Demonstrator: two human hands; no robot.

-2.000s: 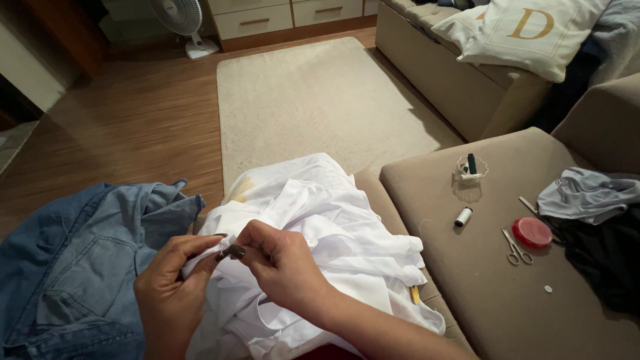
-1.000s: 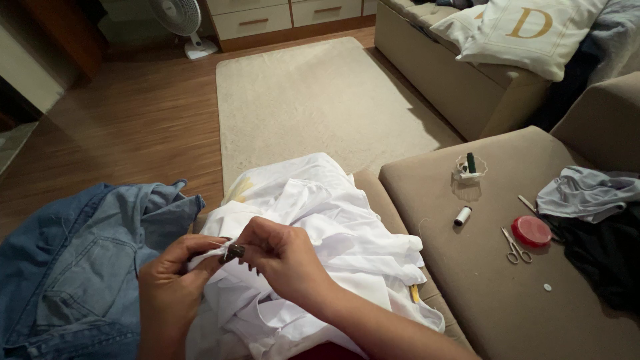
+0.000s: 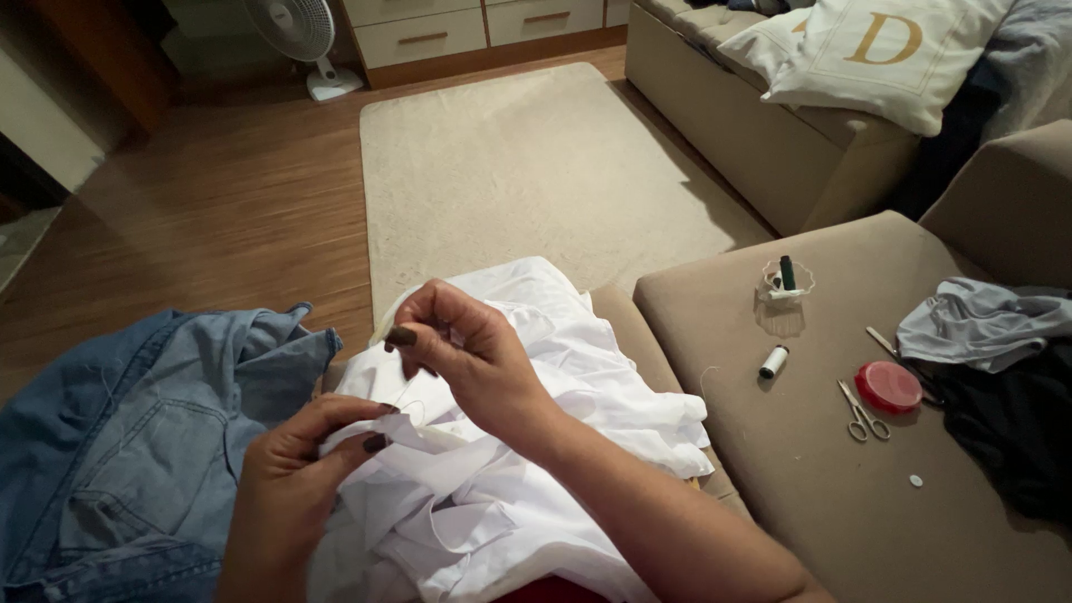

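Note:
White fabric, seemingly a garment [image 3: 502, 519], lies heaped over my lap. My left hand [image 3: 314, 452] pinches a folded edge of it between thumb and fingers. Above and slightly right of that edge is my right hand [image 3: 465, 352], thumb and fingertips pressed together. A thin white thread [image 3: 412, 404] loops between the fabric edge and my right fingertips; whether a needle is between them is too small to tell. On the sofa cushion at right are small scissors [image 3: 863, 414], a red round container [image 3: 889, 387], a thread spool [image 3: 774, 362] and a white button [image 3: 916, 481].
Blue denim clothing [image 3: 159, 435] lies at my left. A clear scalloped dish [image 3: 785, 285] with a dark spool stands farther back on the cushion. Grey cloth [image 3: 980, 322] and black cloth [image 3: 1013, 435] lie at far right. Beyond are a rug [image 3: 536, 167] and a fan [image 3: 293, 29].
My right hand has moved up and away from my left hand, where the two were together at the fabric. A loop of thread now shows between them.

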